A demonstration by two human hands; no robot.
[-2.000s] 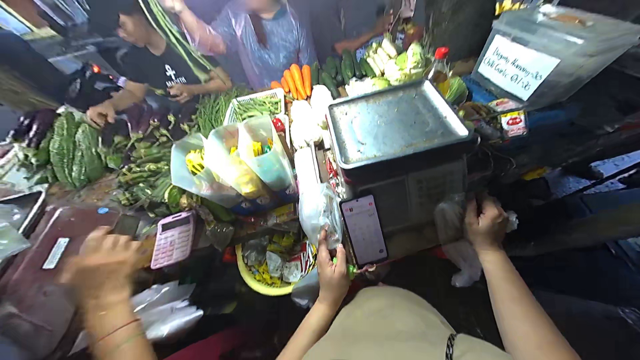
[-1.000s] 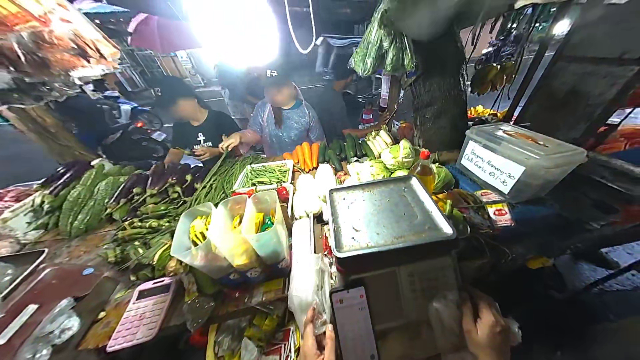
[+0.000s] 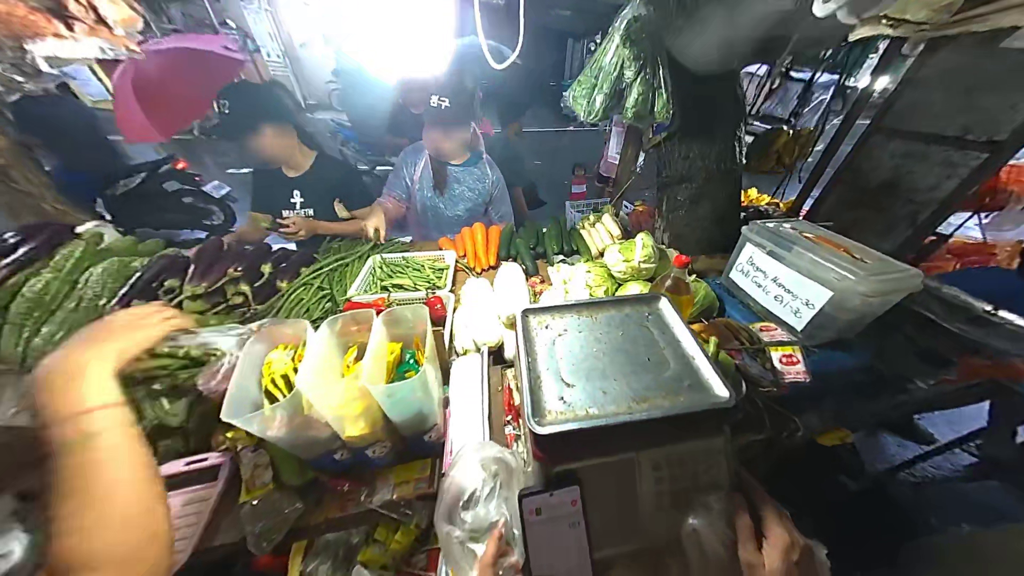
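Note:
My left hand [image 3: 496, 552] shows only its fingertips at the bottom edge, against a clear plastic bag [image 3: 480, 496] and just left of a smartphone [image 3: 556, 528] with a lit screen. Its grip is hidden. At the lower right, my right hand [image 3: 770, 532] has bent fingers around crumpled clear plastic, beside the dark body of a weighing scale [image 3: 640, 488]. The scale's metal tray [image 3: 620, 360] holds nothing. Left of it stand plastic containers [image 3: 408, 408] with yellow and green packets, and white radishes [image 3: 476, 308].
A co-worker's arm [image 3: 104, 448] reaches in at left above a pink calculator [image 3: 188, 496]. Two people stand across the stall behind eggplants [image 3: 216, 268], long beans [image 3: 328, 276], carrots [image 3: 480, 244] and cabbages [image 3: 632, 260]. A lidded plastic bin [image 3: 824, 280] stands at right.
The view has tilted up since the first frame. The co-worker's arm, out of view one second ago, is back at left. Both my hands stay beside the scale.

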